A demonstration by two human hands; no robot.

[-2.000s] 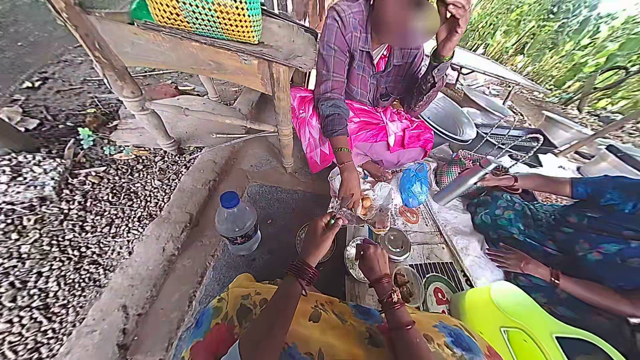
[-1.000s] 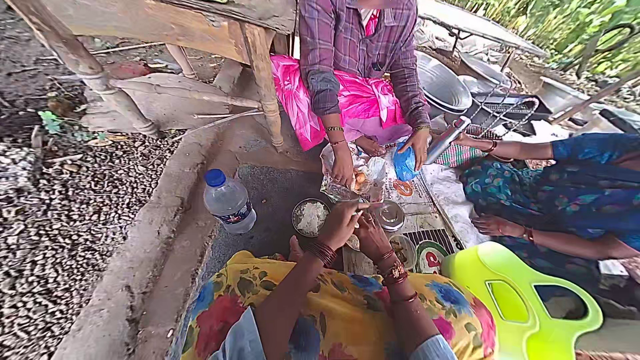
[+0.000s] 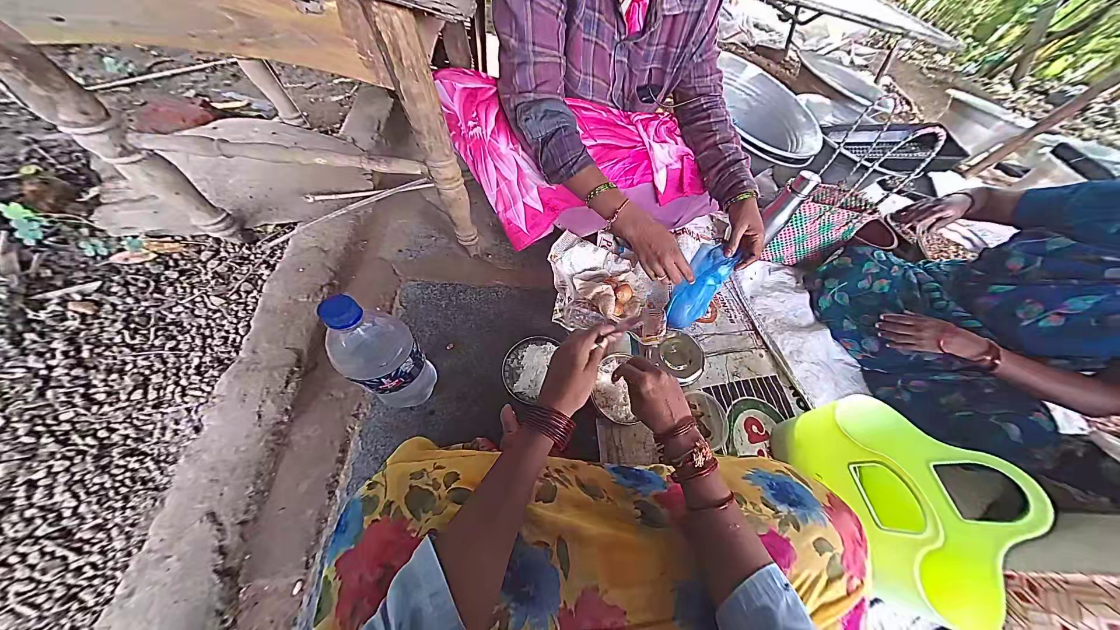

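Note:
My left hand (image 3: 573,369) is raised beside a steel bowl of white food (image 3: 529,367), its fingers closed around something small and pale that I cannot name. Over a second bowl of white food (image 3: 612,398) hangs my right hand (image 3: 652,394), fingers bent downward; whether they hold food is hidden. A round steel container (image 3: 681,357) stands just beyond it. Near my right wrist are a small bowl (image 3: 707,418) and a patterned round dish (image 3: 752,427). An open plastic wrapping with pale and orange-brown food (image 3: 617,297) lies ahead on newspaper (image 3: 739,337).
A water bottle with a blue cap (image 3: 381,354) stands left, by a concrete curb (image 3: 236,437). Opposite, a person in a checked shirt handles a blue plastic bag (image 3: 700,284). Another person sits right, near a woven basket (image 3: 814,229). A lime-green plastic seat (image 3: 910,507) is close on my right.
The person opposite has moved a hand from the food wrapping to the blue bag. The steel flask, held up by the person at right earlier, now leans by the woven basket.

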